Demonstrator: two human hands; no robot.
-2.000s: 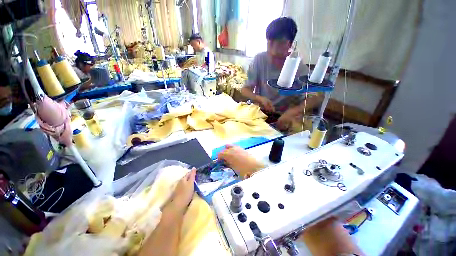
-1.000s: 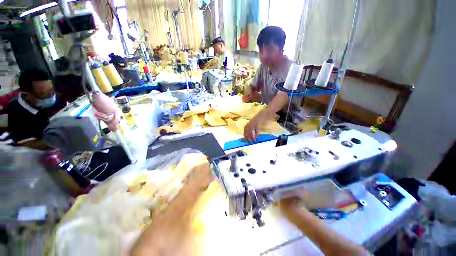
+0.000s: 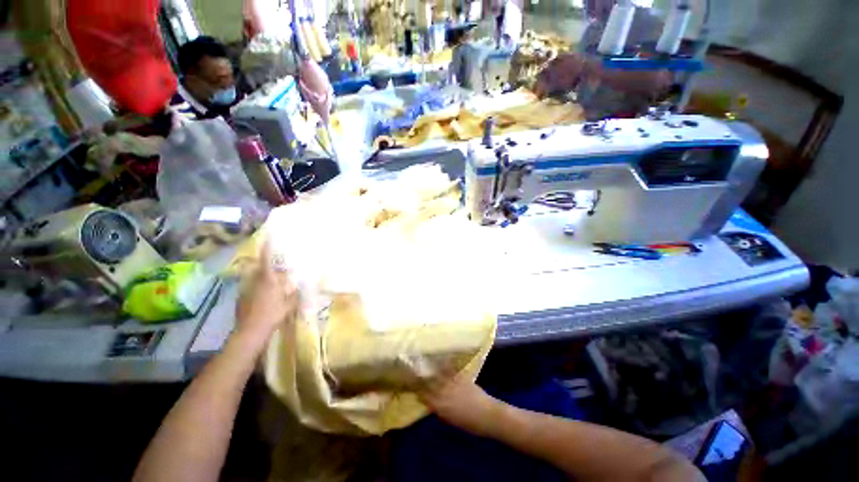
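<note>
A pale yellow fabric [image 3: 396,353] hangs over the table's front edge, left of the sewing machine head [image 3: 603,179]. Its upper part is washed out by bright light. My left hand [image 3: 268,287] holds the whitish layer at the fabric's left side. My right hand [image 3: 457,400] is at the lower right of the yellow fabric, its fingertips partly hidden in the folds. The cloth between my hands bulges and drapes below the table edge.
Snips [image 3: 626,250] and a red-yellow tool [image 3: 673,248] lie on the machine bed. A second machine [image 3: 89,245] and a green packet [image 3: 165,292] stand left. A phone [image 3: 723,444] lies low right. A masked person [image 3: 209,80] sits behind; plastic bags are around.
The view has swung down and left. My right hand has come from under the machine head to the fabric's lower edge. The yellow cloth now hangs in front of the table.
</note>
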